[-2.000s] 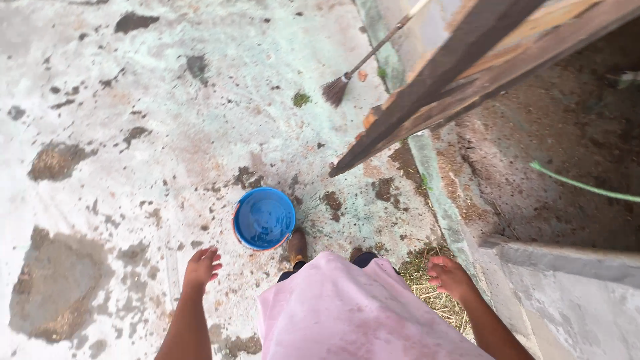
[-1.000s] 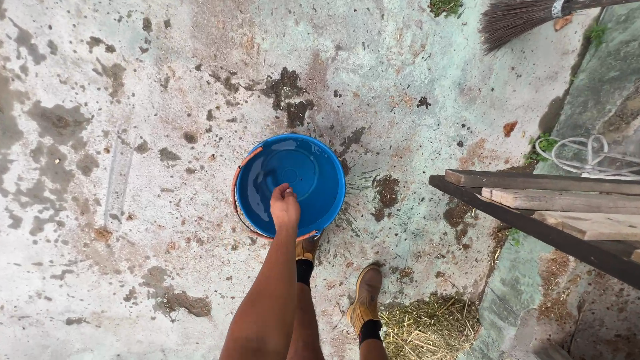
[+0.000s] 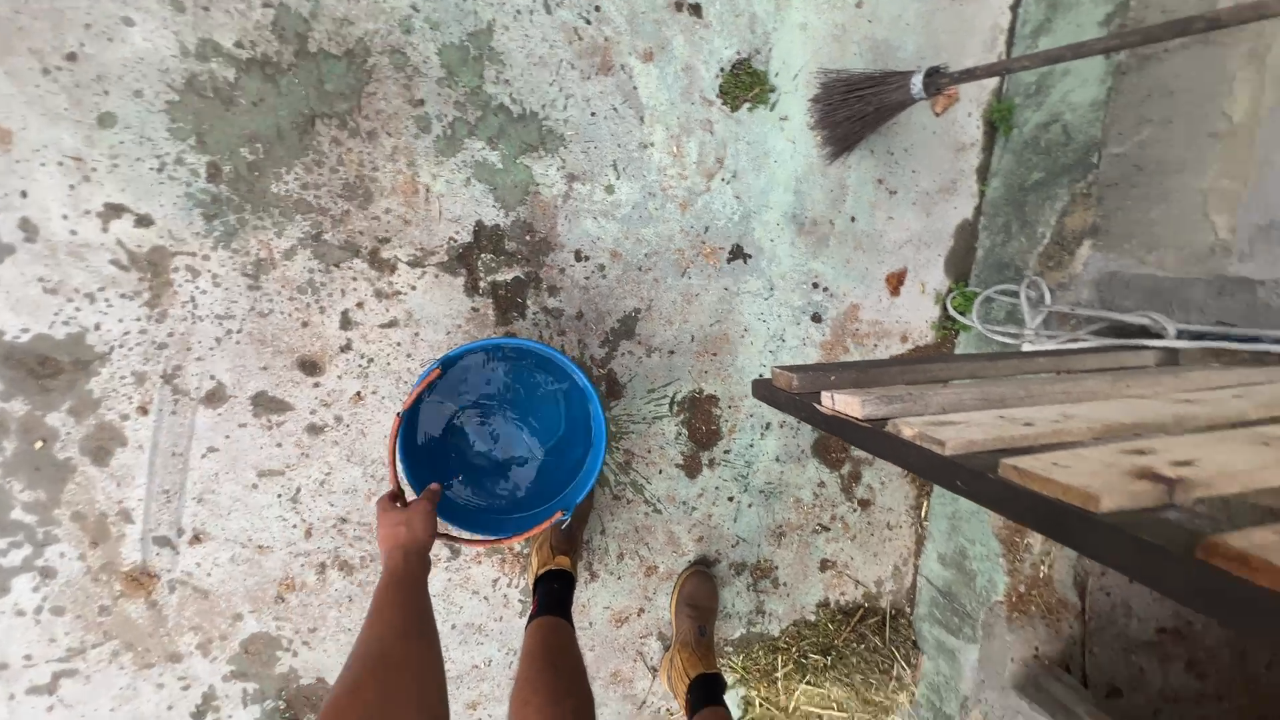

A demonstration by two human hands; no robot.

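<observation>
A blue bucket (image 3: 590, 400) with water inside stands on the stained concrete floor. Its orange handle (image 3: 398, 425) lies down around the left and lower side of the rim. At the lower left of the bucket, my left hand (image 3: 406, 520) is closed over the handle, its thumb lying on the rim; the fingers underneath are partly hidden. My right hand is out of view.
My two brown boots (image 3: 692, 615) stand below the bucket, one partly behind it. Straw (image 3: 825, 665) lies at the lower right. A wooden slatted structure (image 3: 1100, 415), white rope (image 3: 1030, 315) and a twig broom (image 3: 865, 105) are on the right.
My left hand has moved from over the bucket's inside to its left rim and taken hold there. My right hand, seen two seconds ago, has left the view. The view has shifted.
</observation>
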